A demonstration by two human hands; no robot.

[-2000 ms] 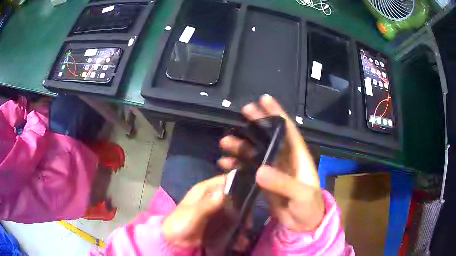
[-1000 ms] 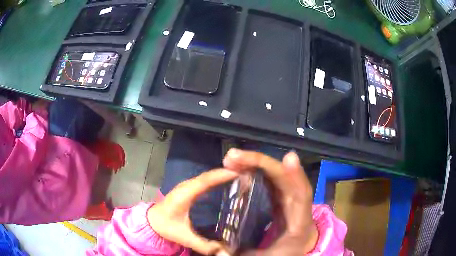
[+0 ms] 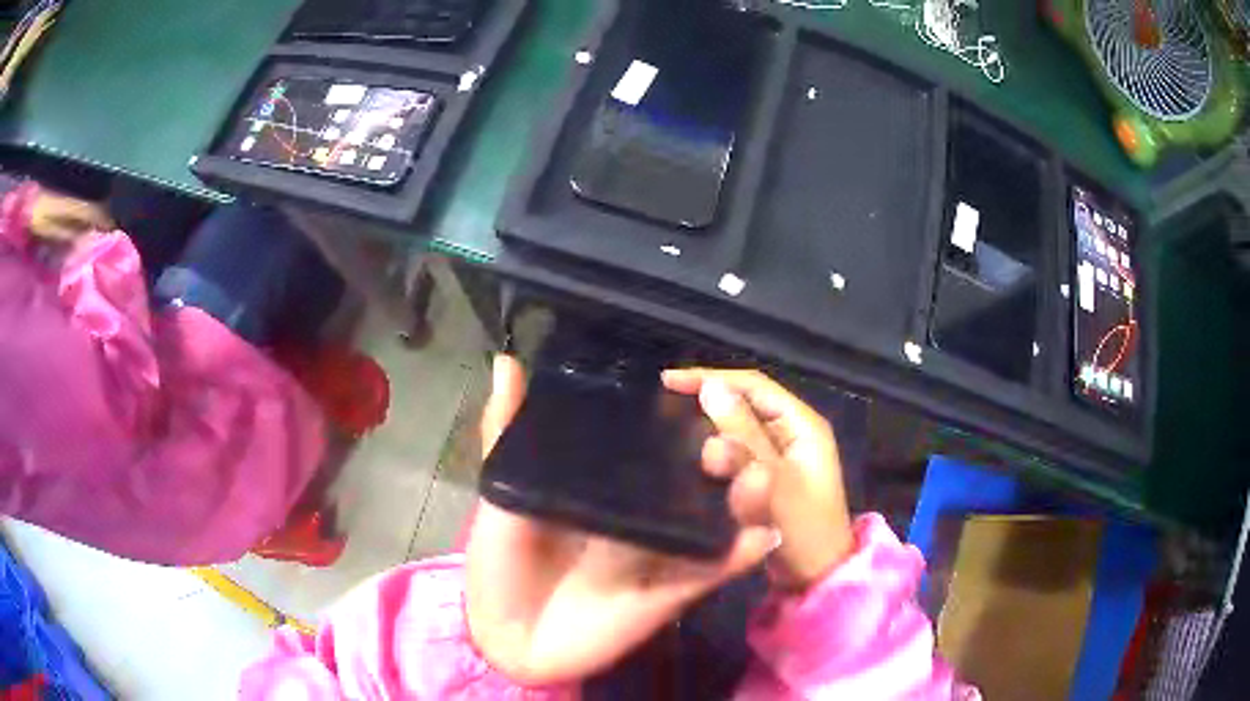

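A dark smartphone [image 3: 617, 452] is held flat in front of me, below the bench edge; its face looks black. My left hand [image 3: 576, 589] is under it, with the thumb at its left edge. My right hand [image 3: 781, 473] holds its right end, with fingertips at the edge. On the bench a black foam phone tray [image 3: 617, 267] has four pockets. Three hold phones: a dark phone [image 3: 655, 137] with a white label, another dark phone [image 3: 987, 260], and a lit phone [image 3: 1105, 301]. The pocket [image 3: 847, 178] between the two dark phones is empty.
A second tray [image 3: 309, 195] at the left holds a lit phone [image 3: 336, 130] and a dark one. White tangled earphones [image 3: 960, 34] and a green fan [image 3: 1149, 62] are at the back right. A person in a pink smock [image 3: 151, 425] is at left. A blue crate [image 3: 1131, 589] holds cardboard under the bench.
The held phone has turned from a steep, edge-on pose with a lit screen to lying flat and dark. My hands have shifted around it. The trays appear further right as the view moved.
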